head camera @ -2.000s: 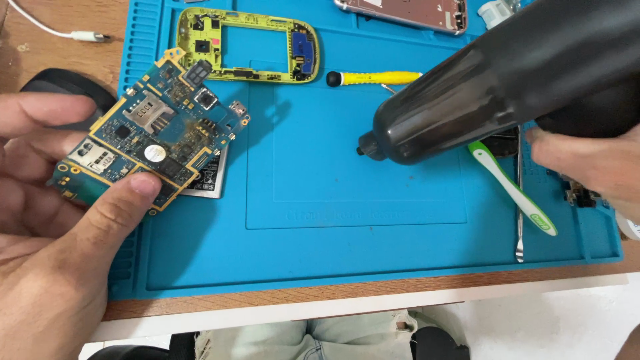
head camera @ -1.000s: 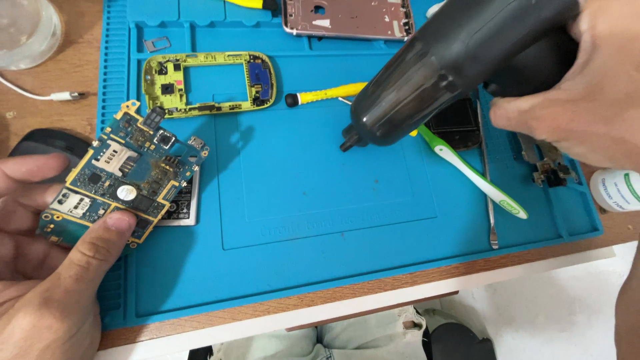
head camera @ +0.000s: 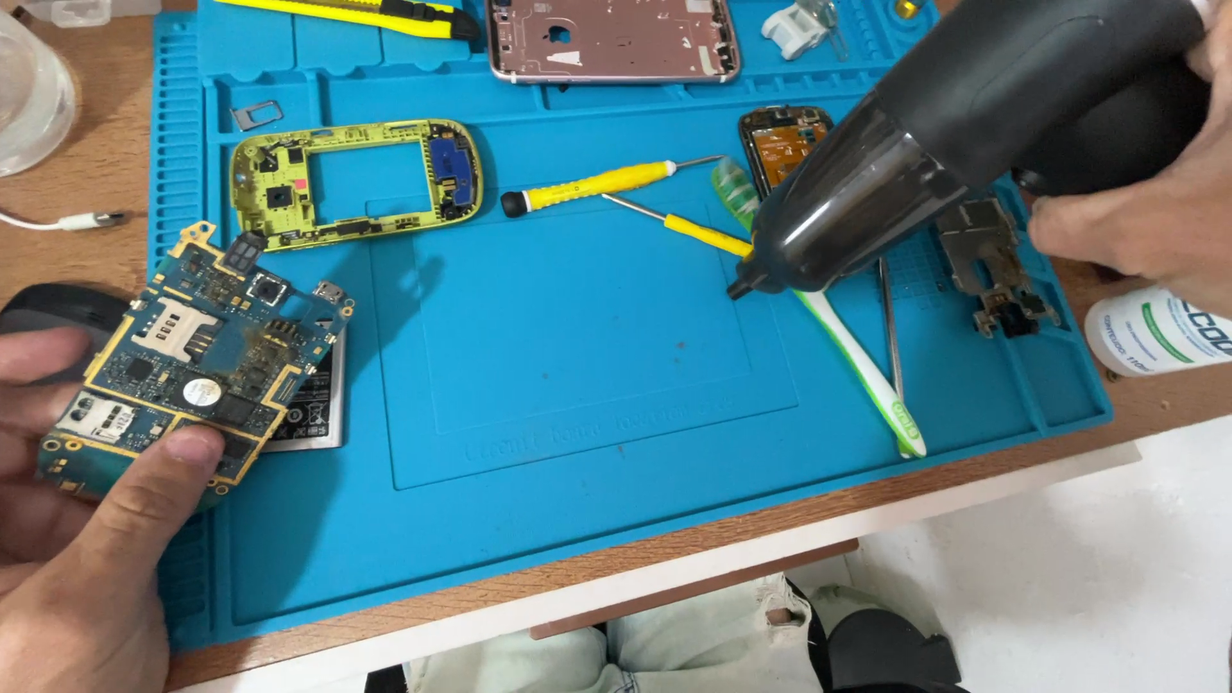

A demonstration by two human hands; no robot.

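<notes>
My left hand [head camera: 115, 539] grips a phone circuit board [head camera: 207, 361] by its lower edge, thumb on top, above the left side of the blue silicone repair mat [head camera: 577, 481]. Under the board a phone battery [head camera: 322, 409] partly shows. At the upper right my right hand [head camera: 1136, 226] holds a black handheld blower or vacuum with a narrow nozzle [head camera: 866, 183]; its tip hangs over the mat, well apart from the board. A yellow-green phone mid-frame [head camera: 361, 231] lies behind the board. Two yellow screwdrivers [head camera: 602, 186] and a green-white toothbrush [head camera: 857, 356] lie near the nozzle.
A pink phone housing [head camera: 616, 43], a yellow utility knife [head camera: 385, 14] and a SIM tray [head camera: 256, 115] are at the back. At right are a partly covered phone screen assembly [head camera: 780, 144], metal phone parts [head camera: 987, 255], a metal pry tool [head camera: 890, 337] and a white bottle [head camera: 1155, 332]. A black object [head camera: 58, 313] lies at left.
The view has shifted. My left hand keeps its hold on the board, and my right hand still holds the black device, whose nozzle now points farther from the board.
</notes>
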